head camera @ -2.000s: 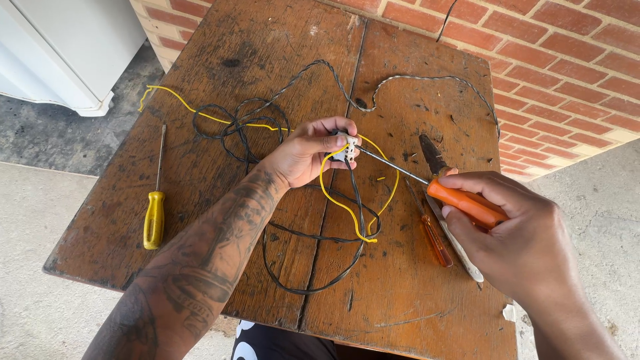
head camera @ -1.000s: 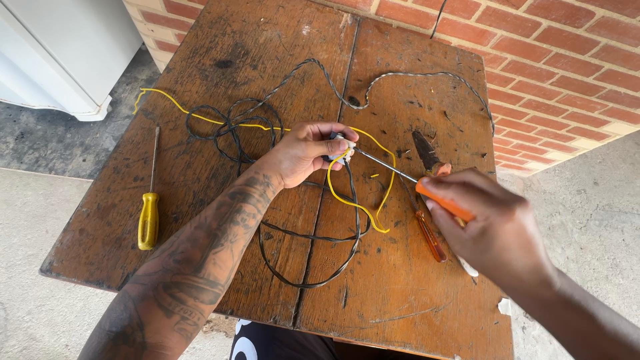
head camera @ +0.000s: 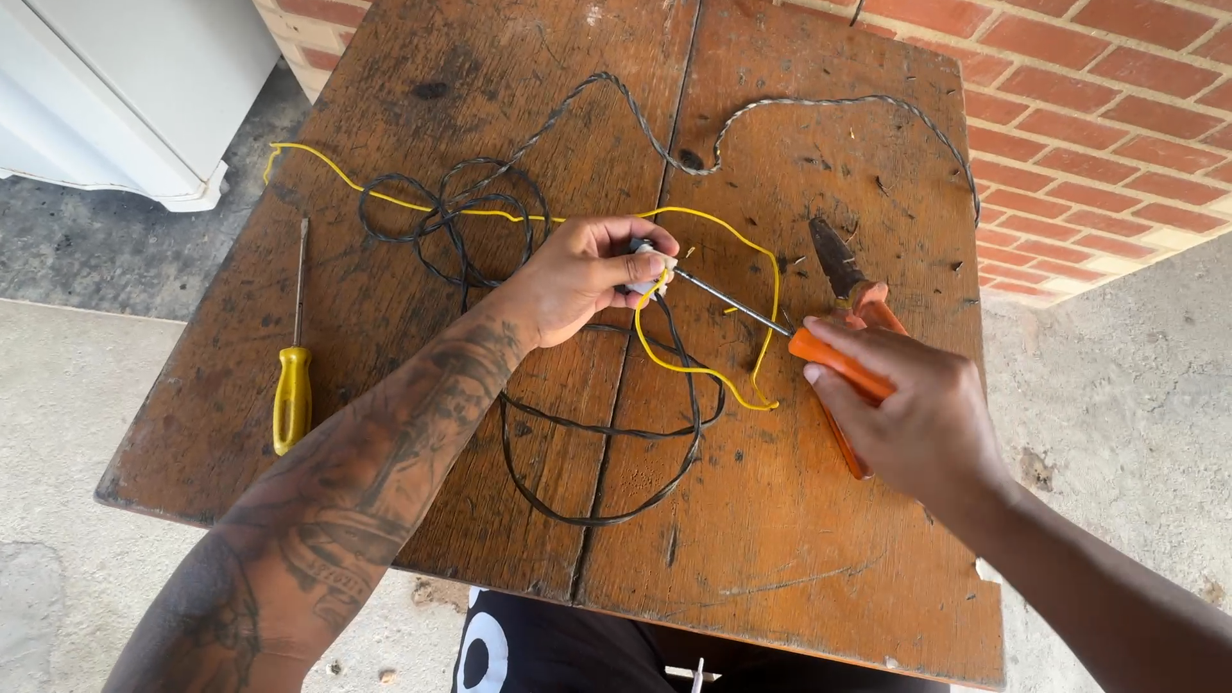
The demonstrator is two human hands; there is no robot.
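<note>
Between its thumb and fingers, my left hand (head camera: 597, 274) holds a small white and grey electrical fitting (head camera: 647, 269), partly covered by the fingers. A yellow wire (head camera: 775, 279) loops out of the fitting, and a twisted black cable (head camera: 688, 346) hangs below it. My right hand (head camera: 905, 409) grips the orange handle of a screwdriver (head camera: 736, 306). Its shaft points left, with the tip at the fitting's right side; whether the tip sits in a screw cannot be told.
Orange-handled pliers (head camera: 842, 265) lie partly under my right hand. A yellow-handled screwdriver (head camera: 293, 395) rests at the left of the wooden table (head camera: 751, 539). Coils of the twisted cable lie across the middle. A brick wall (head camera: 1097, 125) stands behind, a white appliance (head camera: 135, 87) at upper left.
The yellow wire's loop beside the fitting has shifted a little. Both hands keep their hold on the fitting and the orange screwdriver.
</note>
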